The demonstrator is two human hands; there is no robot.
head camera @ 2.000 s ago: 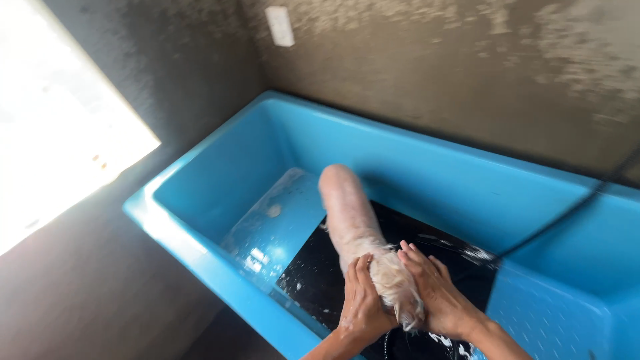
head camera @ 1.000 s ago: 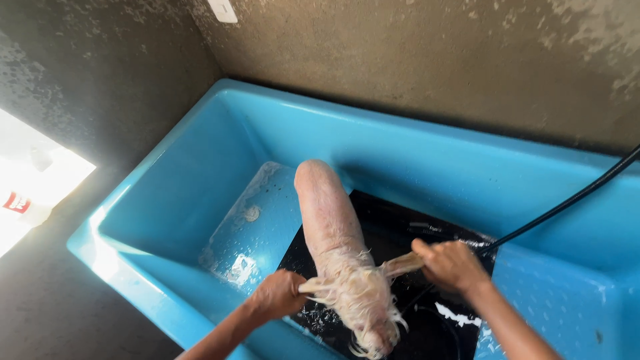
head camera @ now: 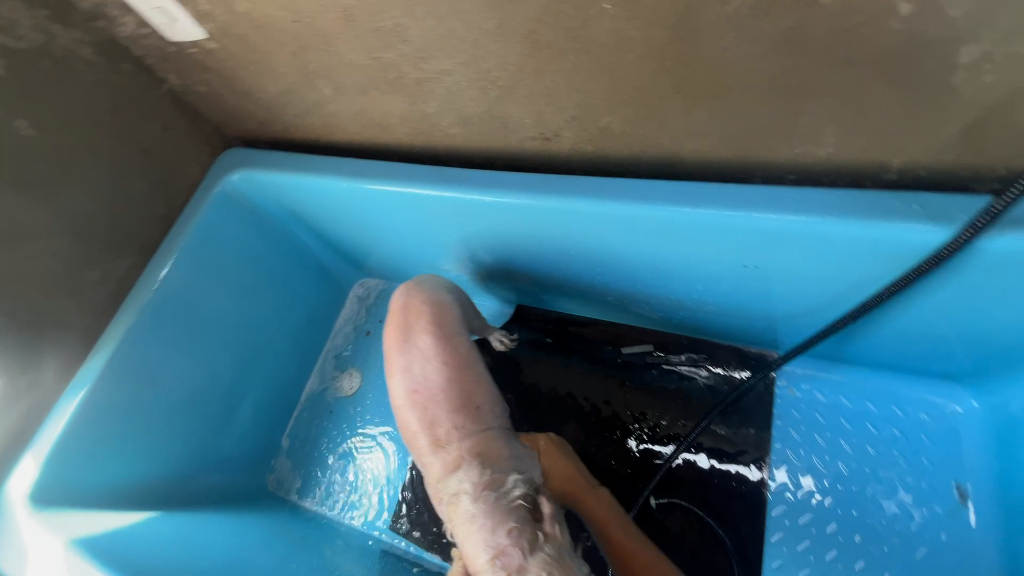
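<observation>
A wet dog (head camera: pixel 456 400), its back bare and pink and its neck and head covered in pale soaked fur, stands in a blue tub (head camera: pixel 560 196). My right hand (head camera: pixel 548 460) lies against the right side of its body near the shoulder, with the fingers mostly hidden behind or under it. Of my left hand (head camera: pixel 458 565), only a small part shows at the bottom edge, touching the dog's left side. The dog's head reaches the bottom edge of the view. One paw (head camera: pixel 502 340) shows on the black mat.
The wet black mat (head camera: pixel 576 384) covers the middle of the tub floor. A black ribbed hose (head camera: pixel 872 300) runs over the back rim down onto it. A drain (head camera: pixel 347 382) lies at the left. A textured blue step (head camera: pixel 872 472) is at the right. Brown walls (head camera: pixel 560 80) stand behind.
Both hands have let go of the dog's ears, which they held out sideways a second ago. The right hand is now at the dog's side, and the left is low at its other side.
</observation>
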